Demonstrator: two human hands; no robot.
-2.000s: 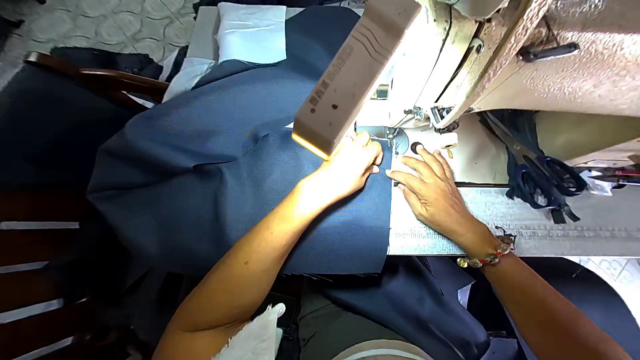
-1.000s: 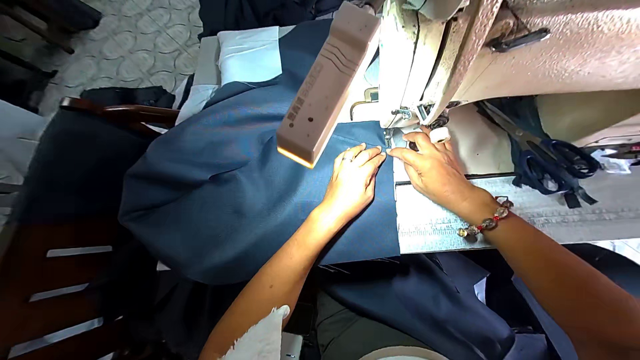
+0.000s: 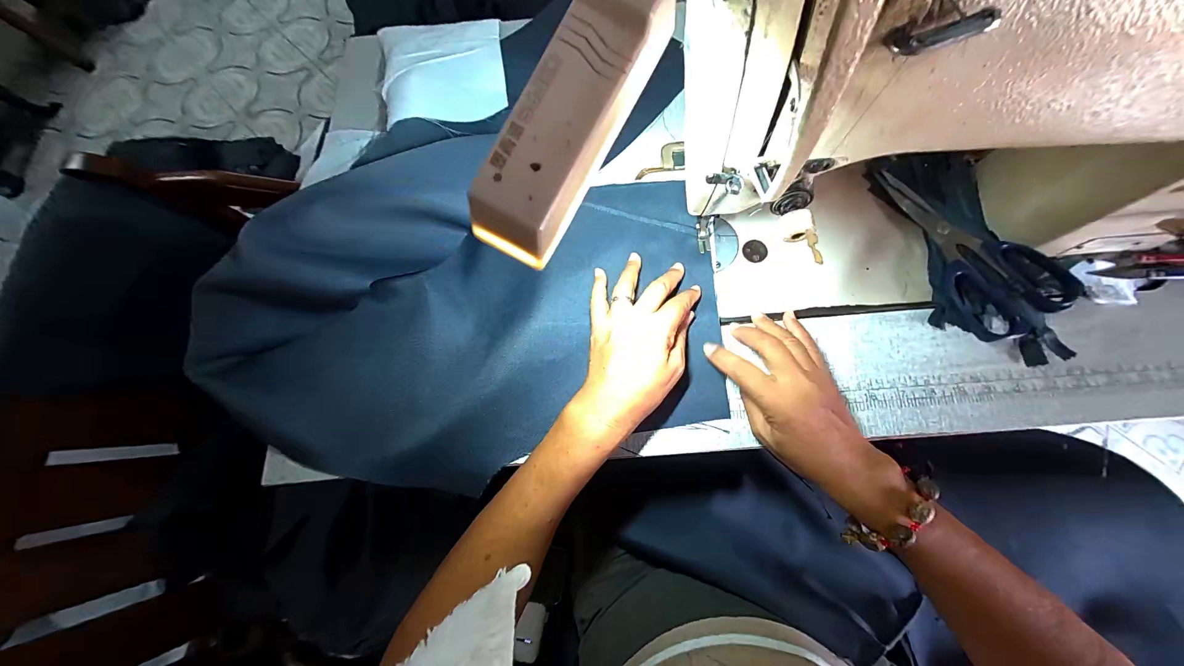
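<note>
Dark blue fabric [image 3: 444, 305] spreads over the sewing table, its right edge beside the presser foot [image 3: 705, 234] of a sewing machine [image 3: 999, 83]. My left hand [image 3: 638, 342] lies palm down on this fabric, fingers spread, below the foot. Just right of the fabric's edge, my right hand [image 3: 782, 370] rests on the table with its fingers apart and holds nothing. A pale seam line runs across the fabric to the foot. Beside the foot, a dark round disc [image 3: 755, 251] sits on the machine bed.
Scissors with dark blue handles [image 3: 980, 259] lie on dark cloth scraps at the right. A lamp [image 3: 573, 120] hangs over the fabric. White folded cloth [image 3: 444, 72] sits at the back left. A ruler scale [image 3: 971, 393] runs along the front edge. A wooden chair [image 3: 185, 180] stands at the left.
Both hands have moved away from the presser foot, toward the front edge of the table. My right hand's fingers, earlier at the fabric's edge by the foot, are now on the table.
</note>
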